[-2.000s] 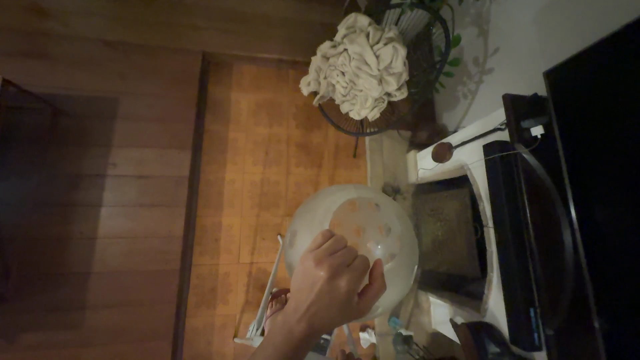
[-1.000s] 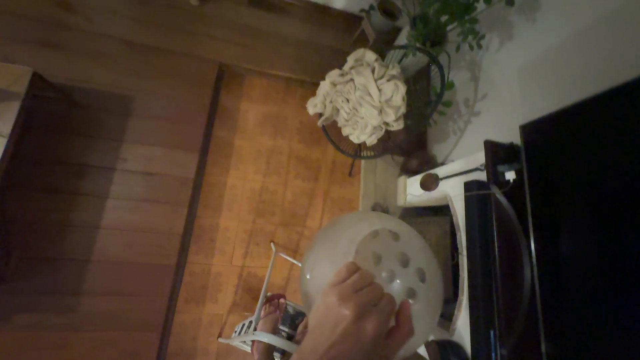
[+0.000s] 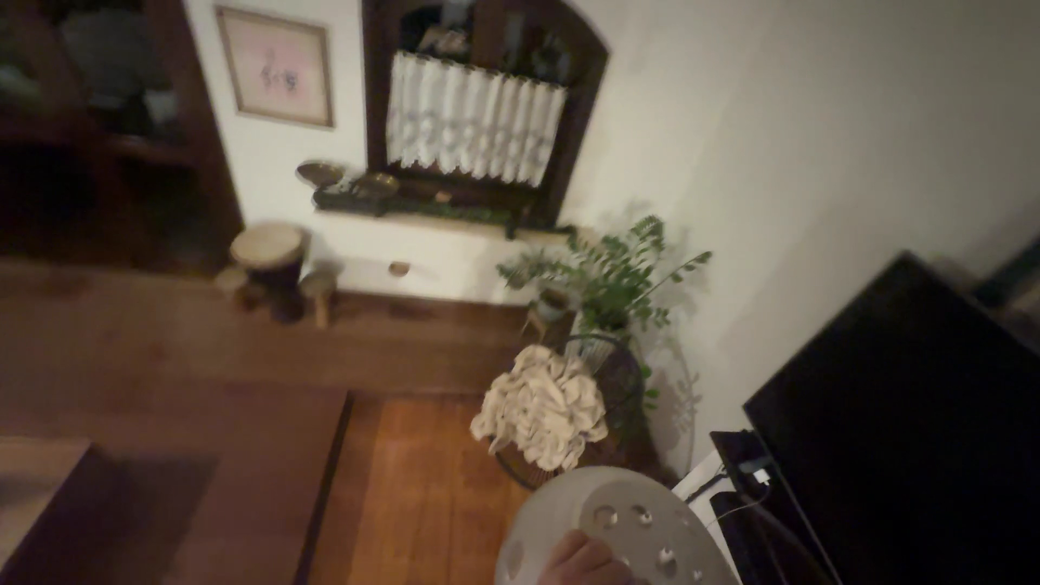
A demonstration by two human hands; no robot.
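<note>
A round, pale, translucent object (image 3: 540,520) with several round dimples or spots on its face fills the lower middle of the head view; its lower part is cut off by the frame. I cannot tell whether it is a bowl, a cover or something else. My left hand (image 3: 587,559) lies over its face at the bottom edge, with the fingers curled and the knuckles showing. Exactly where the fingers grip is hidden. My right hand is out of view. Just beyond the round object, a crumpled cream cloth (image 3: 543,406) lies on a round wire-frame chair or stand (image 3: 626,382).
A large black television (image 3: 902,406) stands at right beside a white unit with cables. Leafy potted plants (image 3: 617,284) grow behind the wire frame. A drum (image 3: 270,248) stands by the far wall, below a framed picture (image 3: 280,69) and left of a curtained window (image 3: 475,118). A low table corner (image 3: 36,479) shows at left.
The view has tilted up toward the far wall and window. My left hand stays with the round object, now lower in view. The white frame and the foot seen a second ago are out of view.
</note>
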